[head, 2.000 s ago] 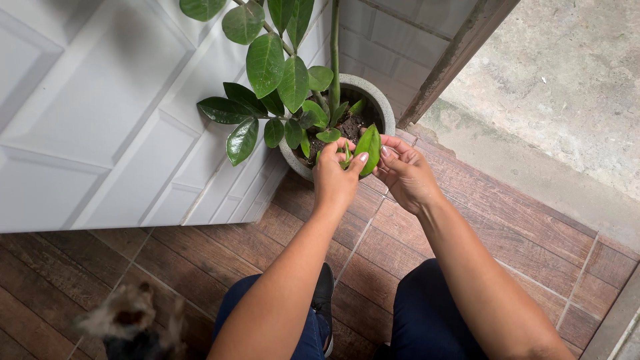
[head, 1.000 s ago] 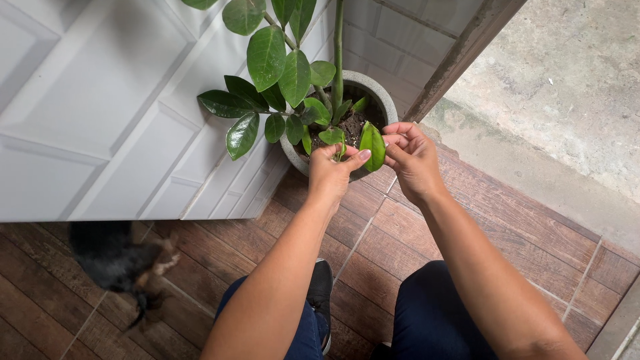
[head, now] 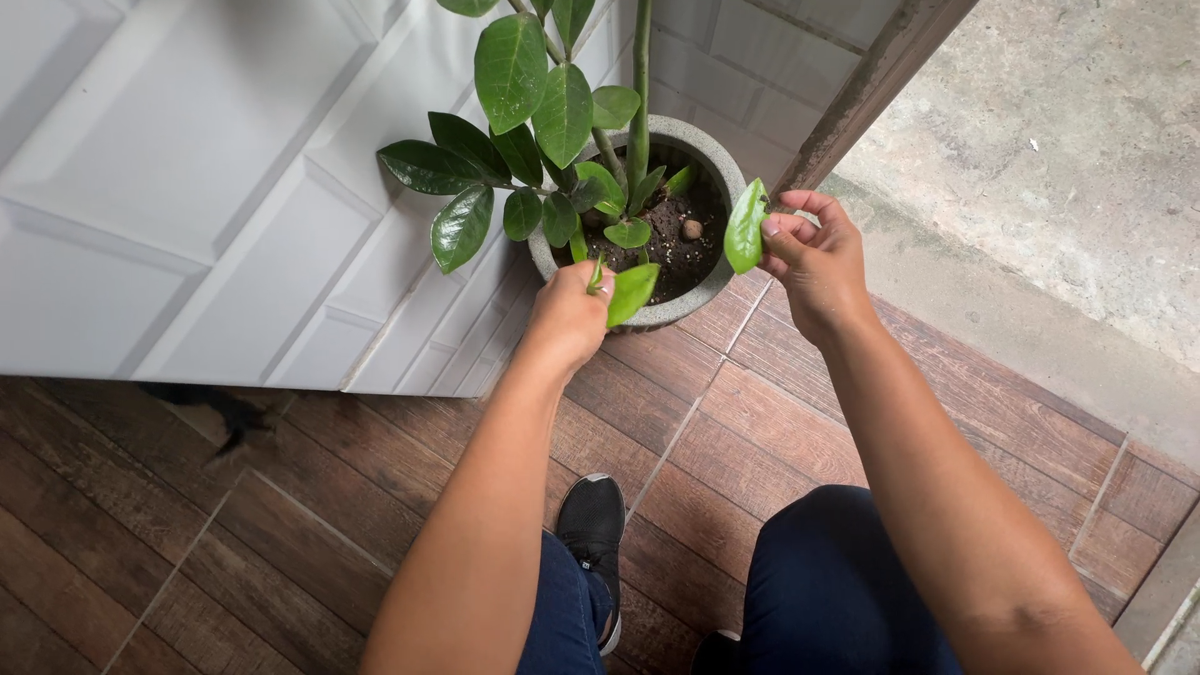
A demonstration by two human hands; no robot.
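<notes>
A potted plant with glossy green leaves stands in a round grey stone-like pot (head: 708,145) holding dark soil (head: 670,230). At the pot's near left rim, my left hand (head: 567,314) is closed on green leaves (head: 633,292), one broad and a smaller one poking up between the fingers. Just right of the rim, my right hand (head: 816,258) pinches a single green leaf (head: 746,228) by its upper end, its tip pointing down. The two hands are apart. A small round brown object (head: 692,230) lies on the soil.
White tiled panelling (head: 281,197) rises to the left of the pot. A brown frame edge (head: 872,84) is behind it, with rough concrete (head: 1050,169) beyond. A dark animal's tail (head: 234,417) shows at the panel's lower edge. My shoe (head: 592,525) rests on wood-look tiles.
My right hand has moved right, away from my left hand, with a leaf in its fingers. The small dog at lower left has gone mostly out of sight behind the panel.
</notes>
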